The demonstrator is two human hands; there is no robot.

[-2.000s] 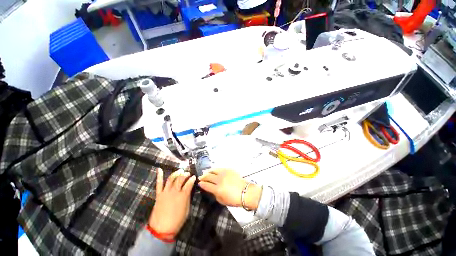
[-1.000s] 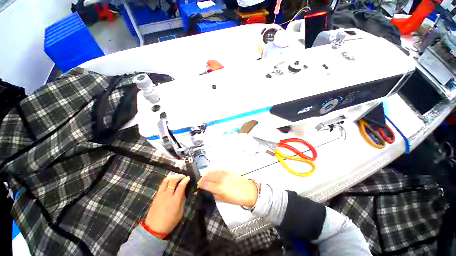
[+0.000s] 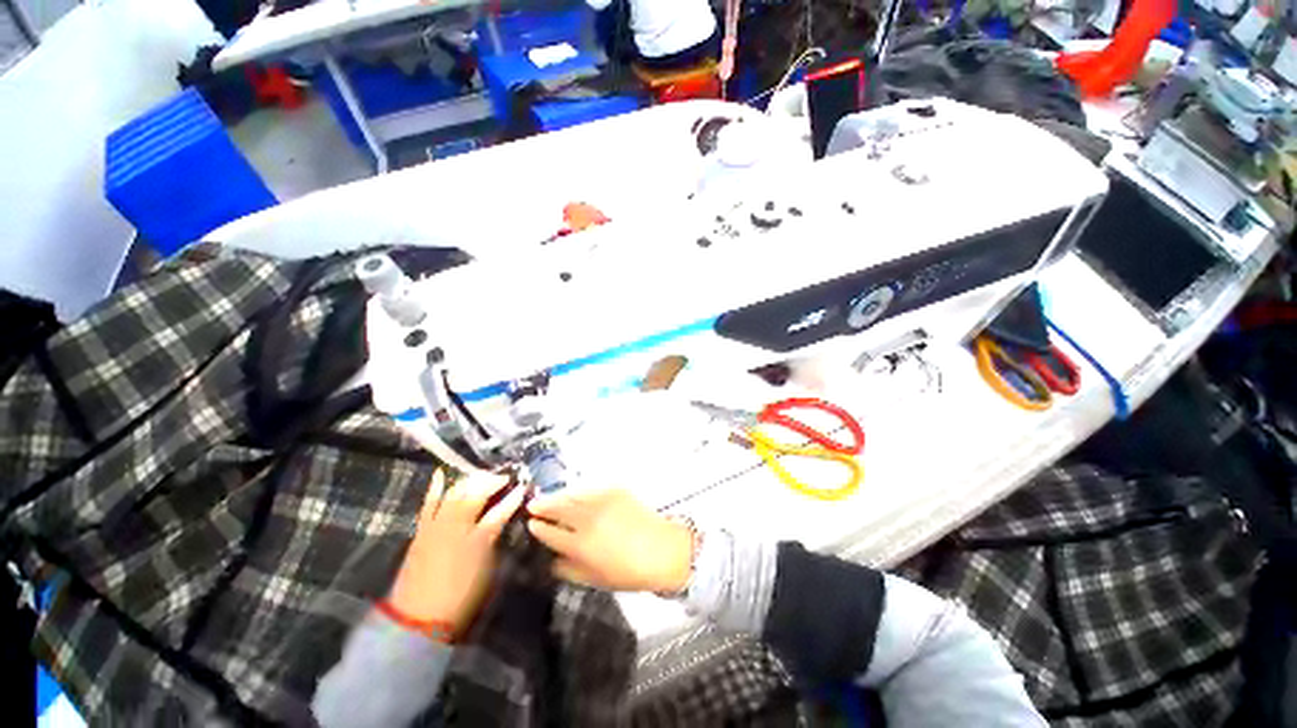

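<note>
The plaid garment piece (image 3: 313, 519) in black, grey and white lies left of the needle and over the table edge. My left hand (image 3: 458, 548) rests on it near the presser foot (image 3: 529, 448), fingers spread and slightly blurred. My right hand (image 3: 612, 538) is just right of it, its fingertips pinching the dark cloth edge in front of the foot. The fingertips of both hands nearly touch. The white sewing machine (image 3: 640, 270) has a blue stripe and a black panel. The stitch line is hidden by the fingers.
Scissors with red and yellow handles (image 3: 808, 448) lie below the machine arm. A second pair (image 3: 1017, 373) lies at the machine's right end by a blue cord. A small brown piece (image 3: 664, 374) lies behind the first scissors. More plaid cloth (image 3: 1124, 590) hangs lower right. Blue bins (image 3: 185, 171) stand behind.
The camera view has shifted, moving the machine left in the picture. My left hand's fingers were close together one second ago and are now spread nearer the foot. My right hand stays by the foot.
</note>
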